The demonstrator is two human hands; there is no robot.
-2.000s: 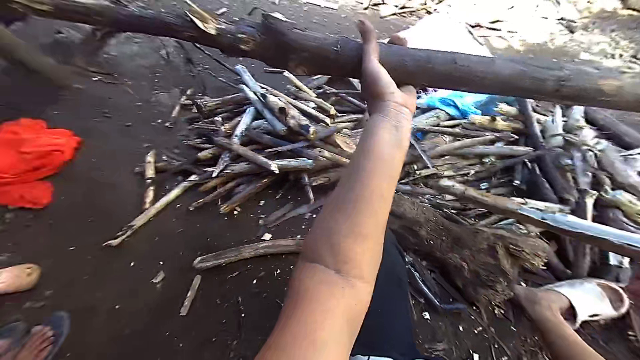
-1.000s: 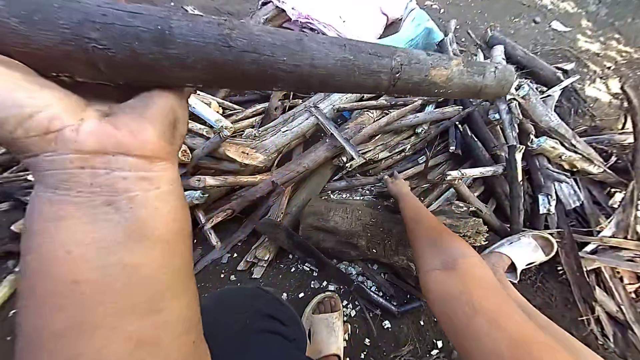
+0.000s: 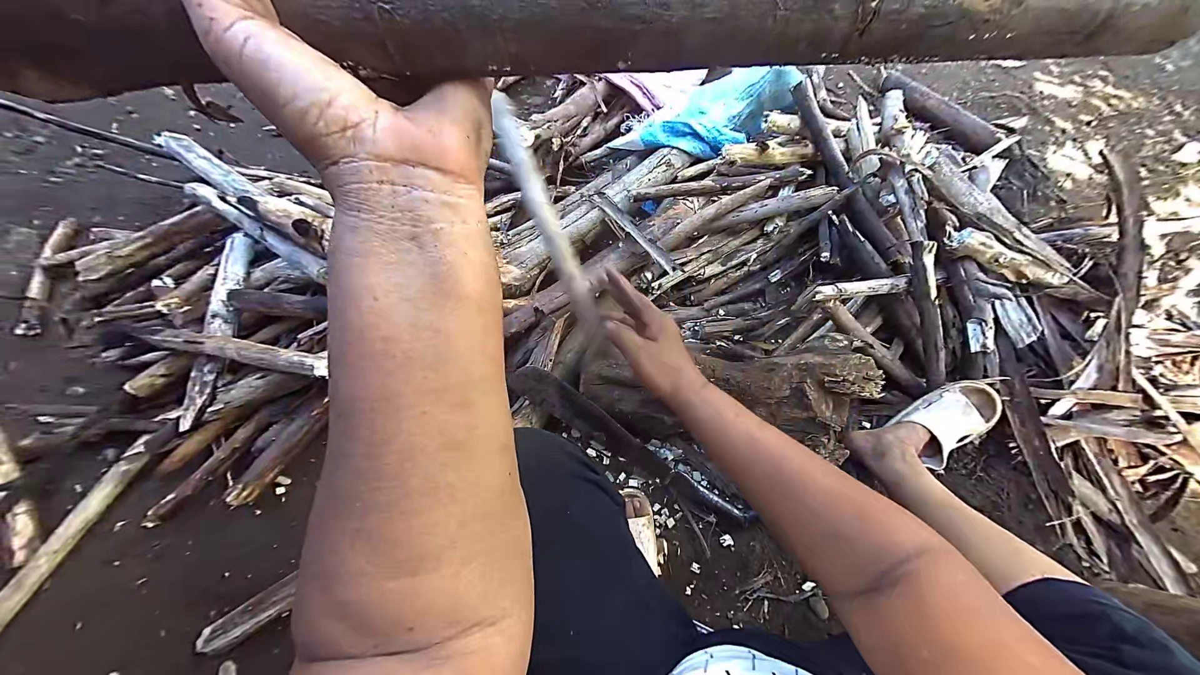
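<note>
A thick, dark wooden pole (image 3: 656, 33) crosses the top of the view. My left hand (image 3: 403, 127) is raised under it, palm against the wood, with the fingers mostly hidden behind. Lower and to the right, my right hand (image 3: 656, 352) has its fingers partly spread beside the lower end of a pale, motion-blurred stick (image 3: 544, 211); whether it grips the stick is unclear. Below that hand lies a machete-like tool with a dark curved blade (image 3: 586, 412), beside a thick, rough block of wood (image 3: 778, 389).
Heaped firewood (image 3: 741, 216) spreads across the middle, with more sticks (image 3: 225, 356) at left. A blue plastic sheet or bag (image 3: 722, 112) lies behind the heap. Split wood (image 3: 1116, 431) lies at right, near my sandalled foot (image 3: 947, 422). Small pale chips dot the dark soil.
My left hand still supports the pole, whose right end now reaches the right edge of the view. My right hand was over the wood block and is now beside the blurred stick.
</note>
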